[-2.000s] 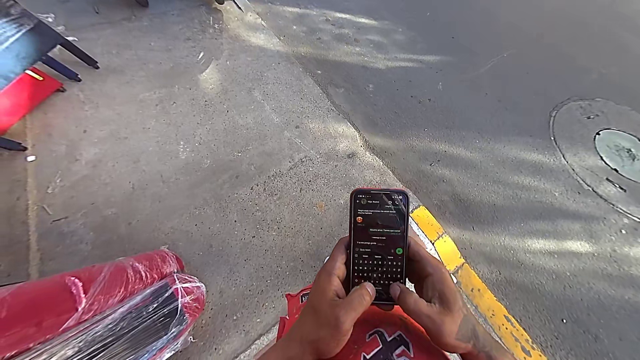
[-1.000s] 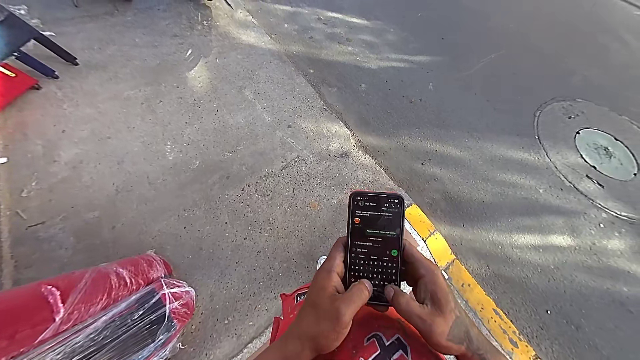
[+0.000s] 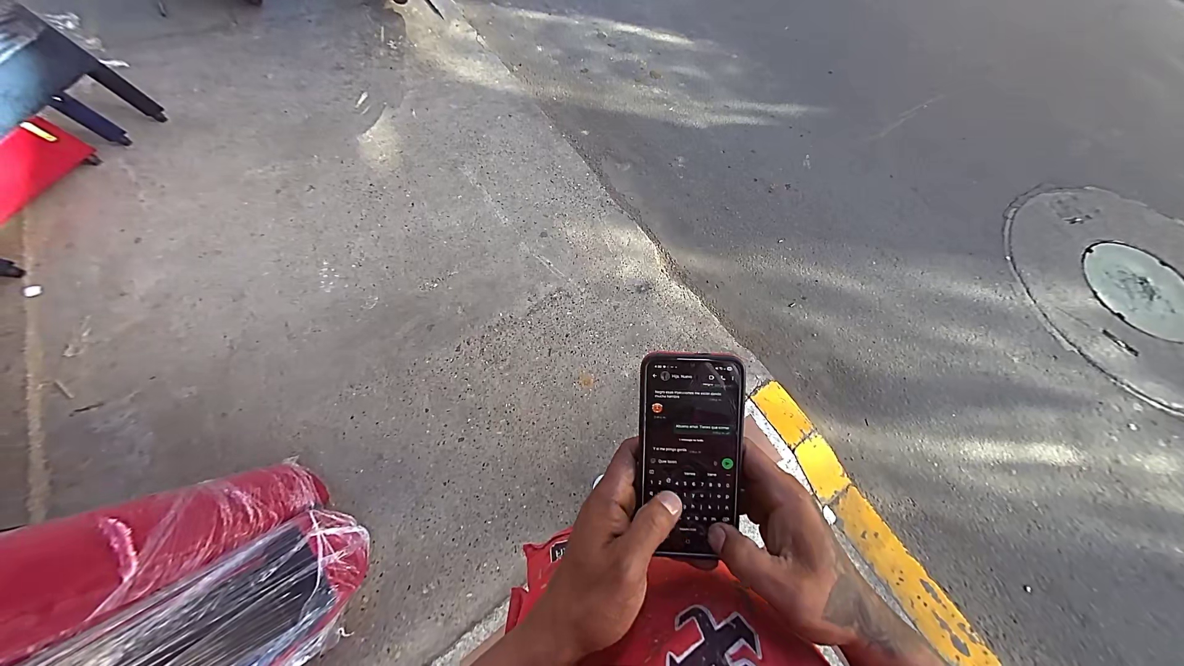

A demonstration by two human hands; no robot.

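Note:
A smartphone (image 3: 691, 453) in a dark case with a reddish edge is held upright between both hands at the lower middle. Its lit screen shows a chat with an on-screen keyboard. My left hand (image 3: 615, 546) wraps the phone's left side, the thumb on the keyboard. Around the right side is my right hand (image 3: 786, 546), its thumb at the lower right corner of the screen. Red fabric (image 3: 684, 610) with a dark emblem lies below the hands. The fingers behind the phone are mostly hidden.
Red rolls wrapped in clear plastic film (image 3: 185, 564) lie at lower left. Dark furniture legs (image 3: 111, 88) and a red panel (image 3: 42, 162) stand at upper left. A yellow-painted curb (image 3: 879, 536) borders the road, which has a manhole cover (image 3: 1133, 287).
My left thumb has shifted from the bottom of the phone up onto the keyboard. Both hands still hold the phone.

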